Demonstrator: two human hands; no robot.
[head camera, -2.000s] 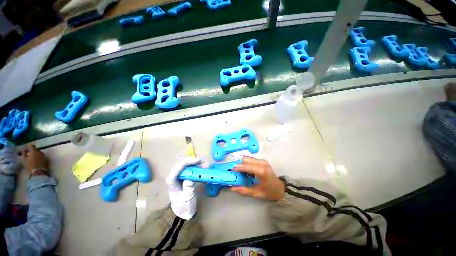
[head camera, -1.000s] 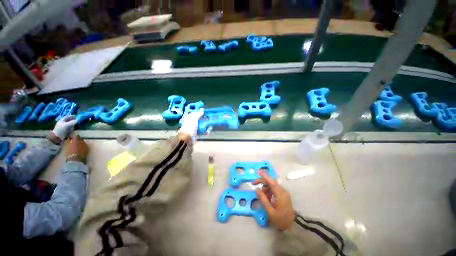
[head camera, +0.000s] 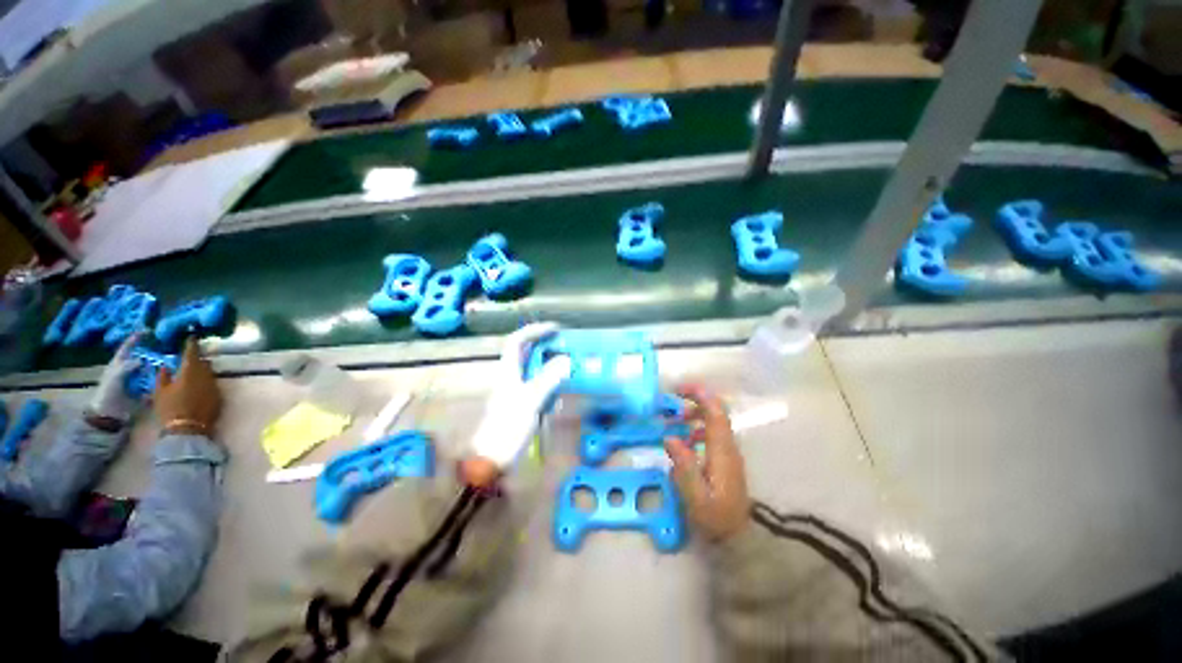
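Note:
My left hand (head camera: 519, 395), in a white glove, grips a blue controller shell (head camera: 603, 367) by its left side, raised above the bench in front of the belt rail. My bare right hand (head camera: 710, 466) has its fingers apart, just right of two shells on the bench. The nearer shell (head camera: 620, 508) lies flat. The farther one (head camera: 635, 434) is partly covered by the raised shell. A bit of white cloth shows between them. The yellow knife is mostly hidden behind my left glove.
Another shell (head camera: 373, 474) lies at left by a yellow cloth (head camera: 305, 433) and white sticks. A squeeze bottle (head camera: 780, 347) stands by the slanting grey post (head camera: 927, 156). More shells lie on the green belt (head camera: 557, 279). A neighbouring person's hands (head camera: 188, 389) work at far left.
My left hand has come back from the belt to above the bench with a shell in it. My right hand stays near the two shells. The view has shifted.

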